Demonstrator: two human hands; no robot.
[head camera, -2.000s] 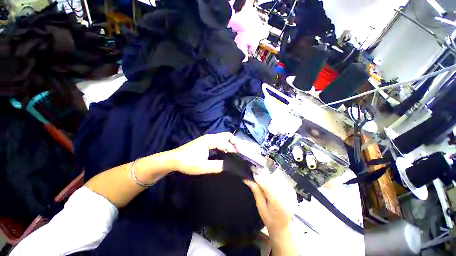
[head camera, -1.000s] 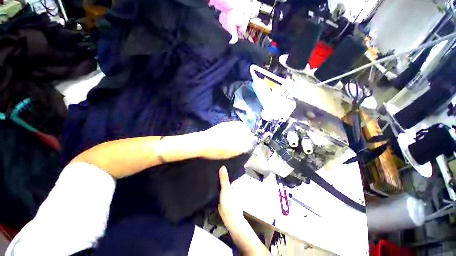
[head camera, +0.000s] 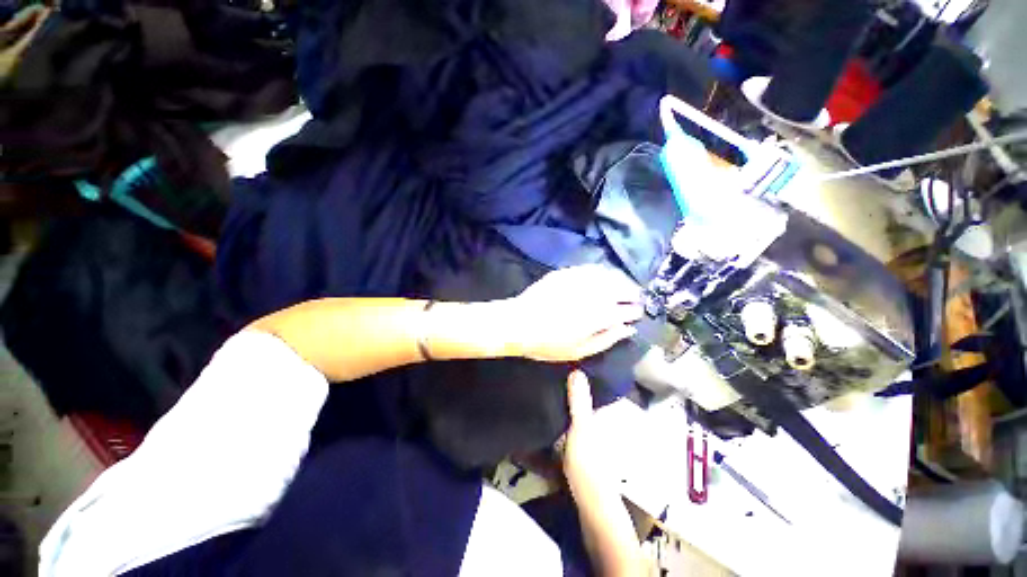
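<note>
Dark garment cloth (head camera: 484, 411) lies over the lap and runs up to the sewing machine (head camera: 721, 254). My left hand (head camera: 580, 313) has its fingers closed on the cloth edge right beside the shiny needle area (head camera: 676, 282). My right hand (head camera: 586, 440) is lower, at the table edge, with its thumb up against the cloth; its other fingers are hidden under the cloth. A black strip (head camera: 828, 451) runs diagonally from the machine over the white table (head camera: 856, 530). Red snips (head camera: 697, 468) and a thin grey tool (head camera: 752, 487) lie below the machine.
Navy cloth (head camera: 338, 225) is heaped behind the left arm. A teal plastic piece (head camera: 141, 192) shows among dark cloth at the left. Scissors (head camera: 952, 214), a wood strip (head camera: 966, 349) and a white cylinder (head camera: 957, 524) are at the right. Large black cones (head camera: 912, 107) stand at the upper right.
The snips, previously at my right hand, now lie on the table. My left hand moved from above the lap cloth to the needle area. The view has shifted, moving the machine rightward in the picture.
</note>
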